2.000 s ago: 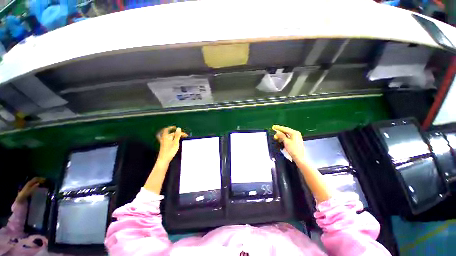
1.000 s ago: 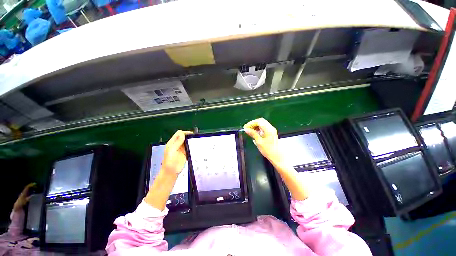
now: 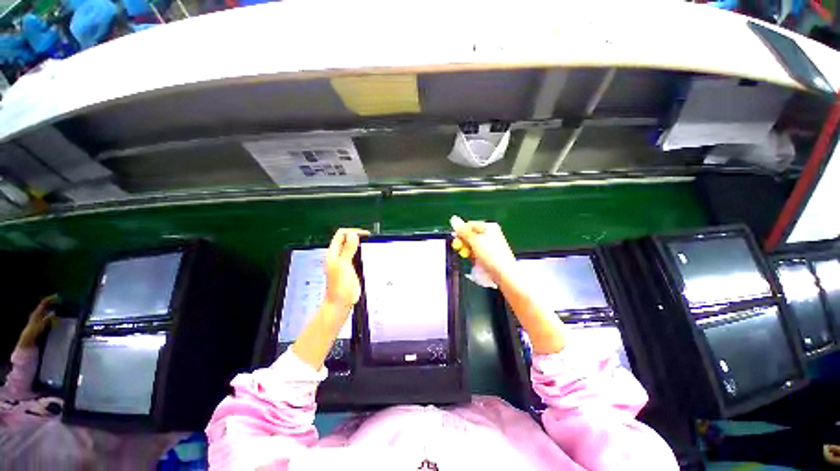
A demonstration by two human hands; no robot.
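Observation:
Two lit tablets lie side by side at a black tray (image 3: 391, 386) in front of me. The right tablet (image 3: 406, 299) shows a pale lilac screen with a dark bottom band and overlaps the left tablet's side. The left tablet (image 3: 302, 294) is partly covered by my left forearm. My left hand (image 3: 343, 269) has its fingertips at the right tablet's top left corner. My right hand (image 3: 483, 250) pinches a small white object (image 3: 458, 224) just above the top right corner. Yellow tips cover some fingers. A pale scrap (image 3: 481, 276) hangs under that hand.
Black trays with two tablets each stand at the left (image 3: 175, 340), near right (image 3: 603, 285) and far right (image 3: 728, 308). A white shelf (image 3: 414, 41) with hanging papers (image 3: 309, 164) spans the back of the green bench (image 3: 543, 207). Another person's hand (image 3: 37, 322) is at far left.
The screens have gone from white to patterned. The right tablet has shifted left, closer to the other one. My left hand has moved to its top left corner; my right hand now shows the white object.

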